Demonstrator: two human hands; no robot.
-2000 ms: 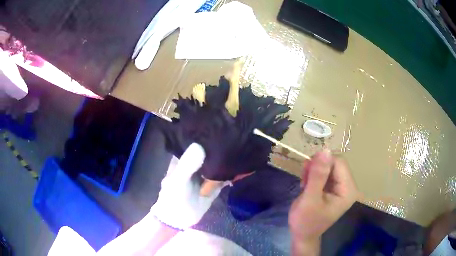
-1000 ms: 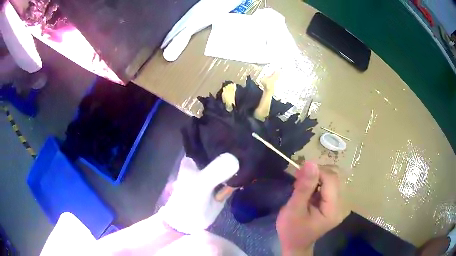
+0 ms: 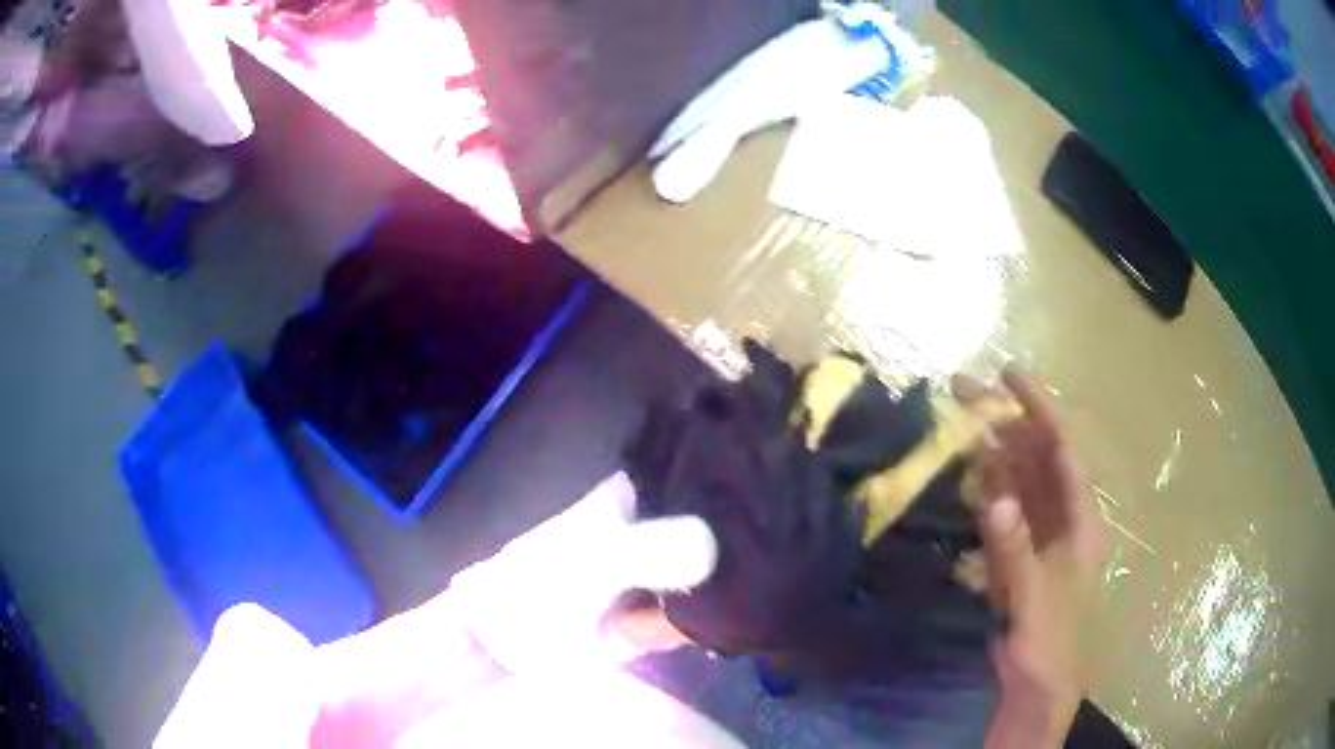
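A black spiky moulded part (image 3: 761, 498) with two tan prongs (image 3: 915, 476) is held over the table's near edge. My left hand (image 3: 600, 578), in a white glove, grips its near left side, with the thumb on the black surface. My right hand (image 3: 1032, 512), mostly bare, is at its right side, by the tip of the longer prong. Its fingers are blurred, and whether they grip the part is unclear. The applicator stick and the white dish cannot be seen.
A black phone (image 3: 1120, 223), a white sheet (image 3: 896, 173) and a white glove (image 3: 769, 95) lie on the tan table (image 3: 1157, 468). A blue crate (image 3: 505, 417) of black parts and another blue crate (image 3: 234, 505) are at left. A brightly lit bin (image 3: 425, 110) is at upper left.
The view has shifted, so the scene sits further right and lower. My right hand has moved up to the part's right side, and the stick no longer shows. The part is tilted more to the right.
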